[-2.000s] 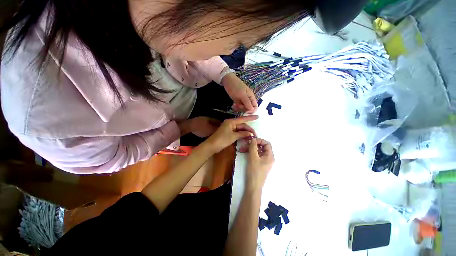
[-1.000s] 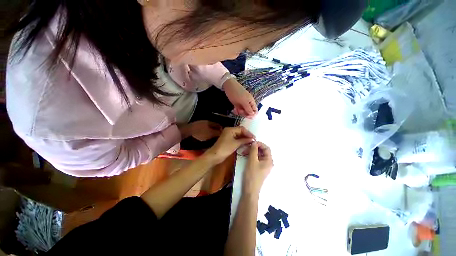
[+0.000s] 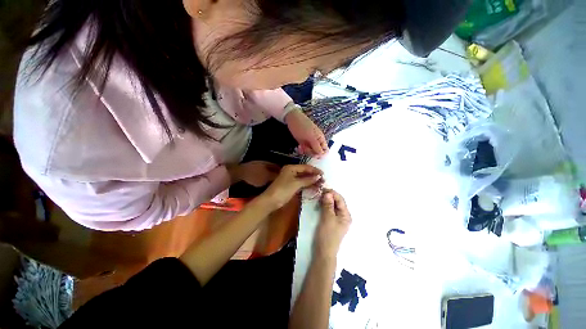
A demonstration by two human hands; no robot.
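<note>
My left hand (image 3: 290, 184) reaches to the table edge with thumb and fingertips pinched on fine thin wires (image 3: 313, 192), which are tiny and partly blurred. My right hand (image 3: 335, 210) is just right of it, over the white table (image 3: 411, 186), fingers curled; whether a wire is between its fingertips cannot be told. Short black sleeves (image 3: 349, 289) lie in a loose pile below my right hand. A small hooked wire piece (image 3: 396, 239) with a dark curved end lies to the right.
A person in a pink jacket (image 3: 122, 128) leans in at left, their hand (image 3: 310, 136) beside mine. A sheaf of white cables (image 3: 443, 96) lies at the back, a few black sleeves (image 3: 346, 152) nearer. A phone (image 3: 468, 311), plastic bags (image 3: 491, 151) and green bottle (image 3: 564, 236) are at right.
My hands stay near the table edge. The fingertips, close together a second ago, are now slightly farther apart, with my right hand a little lower. The view has shifted slightly.
</note>
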